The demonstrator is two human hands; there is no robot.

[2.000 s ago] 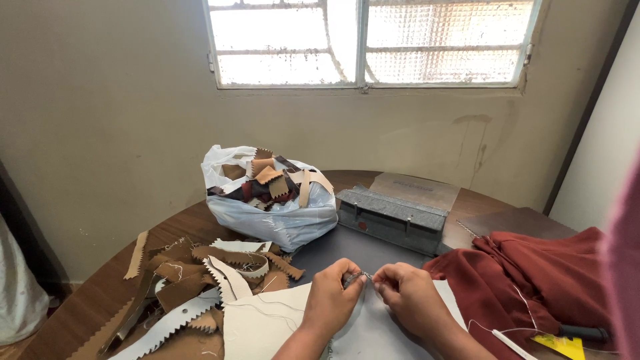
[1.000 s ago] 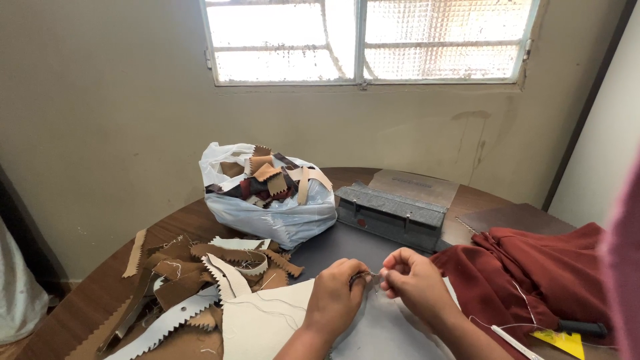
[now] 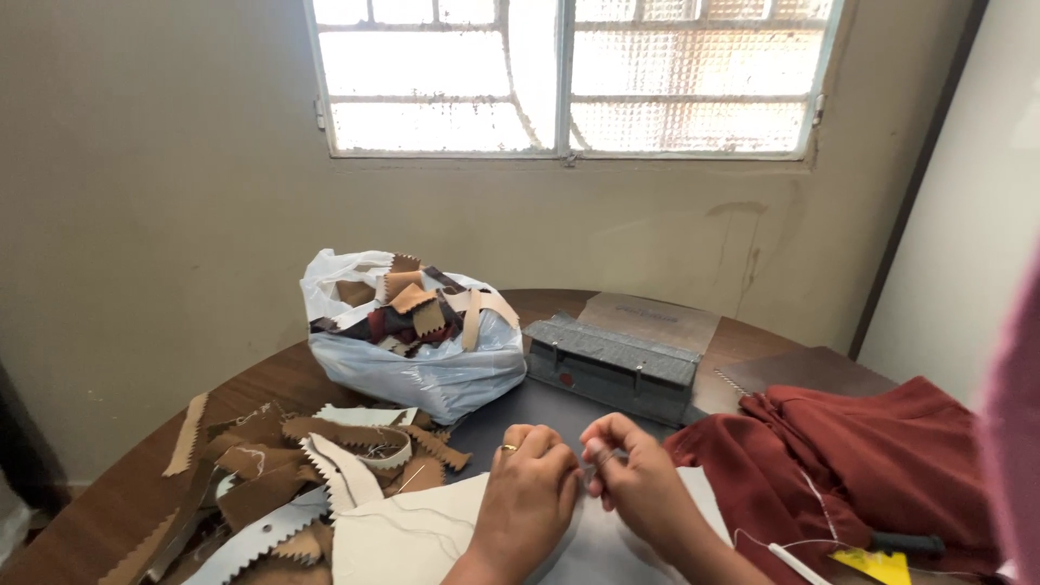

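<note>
Both hands are raised over pale fabric at the near edge of the round table. My left hand, with a ring on one finger, has its fingertips bent together; what lies between them is hidden. Just to its right, my right hand has its thumb and fingers curled, and nothing clear shows between them. A cream fabric piece lies left of and under my left hand, with loose grey thread across it. Pale grey fabric spreads below both hands.
Zigzag-edged fabric scraps pile at the left. Behind them stands a white plastic bag full of scraps, beside a grey box. Dark red cloth lies at the right, near a white stick-like tool, a black handle and a yellow piece.
My hands, close together at the fingertips earlier, now have a small gap between them. The piles, bag and box have not moved.
</note>
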